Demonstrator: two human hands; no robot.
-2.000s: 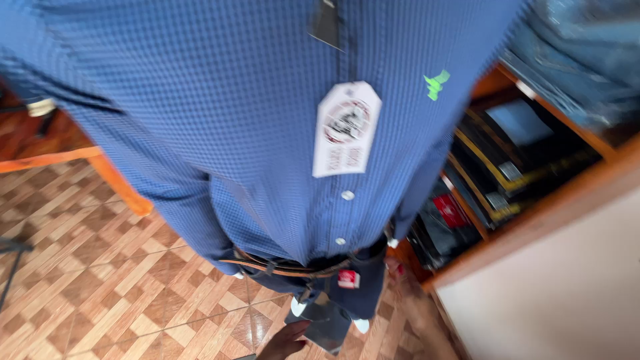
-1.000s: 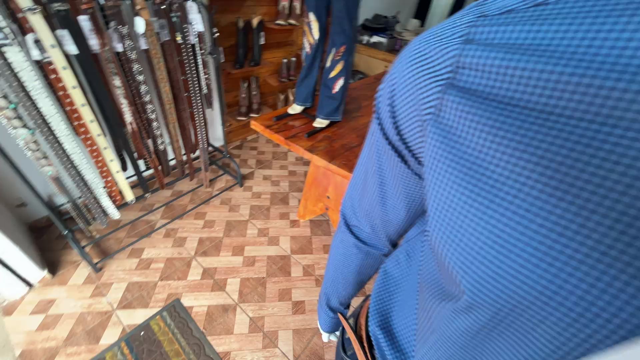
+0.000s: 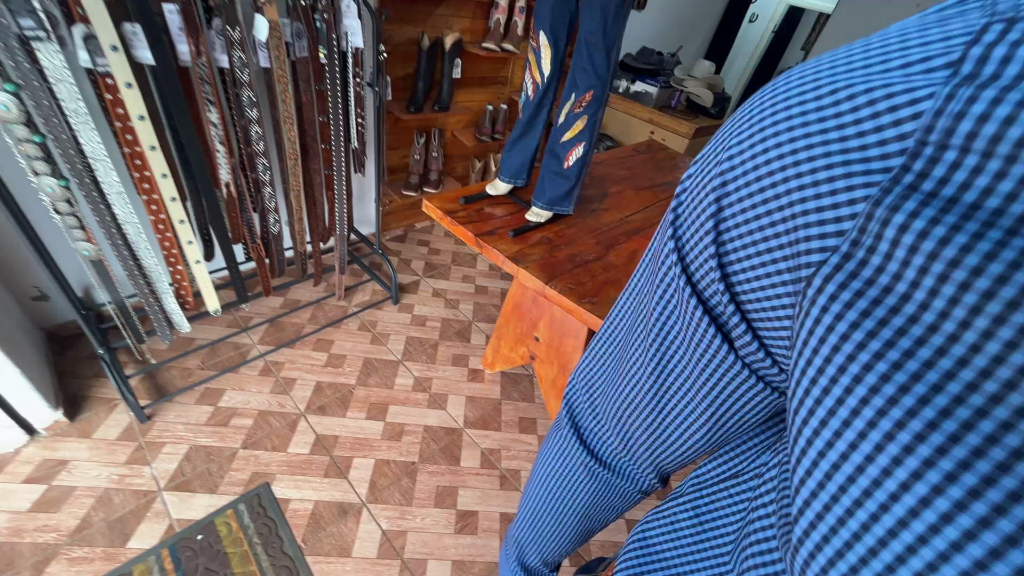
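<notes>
A blue and black checked long-sleeved shirt [image 3: 896, 320] fills the right side of the head view, very close. Its sleeve [image 3: 608, 432] hangs down toward the bottom edge; the cuff is cut off there. A small dark part at waist level shows beside the sleeve at the bottom edge. Neither my left hand nor my right hand is in view, so what they hold or touch is hidden.
On the left, a black metal rack [image 3: 132, 392] carries several hanging belts [image 3: 152, 160]. A wooden table [image 3: 616, 200] bears mannequin legs in embroidered jeans [image 3: 572, 104]. Boots [image 3: 424, 160] stand on wall shelves behind. A patterned mat [image 3: 232, 536] lies on the tiled floor [image 3: 352, 448].
The view has swung away from the shirt's tagged front, belt and clothing shelves to its sleeve and the belt rack. A hand seen low in the oldest frame is out of view now.
</notes>
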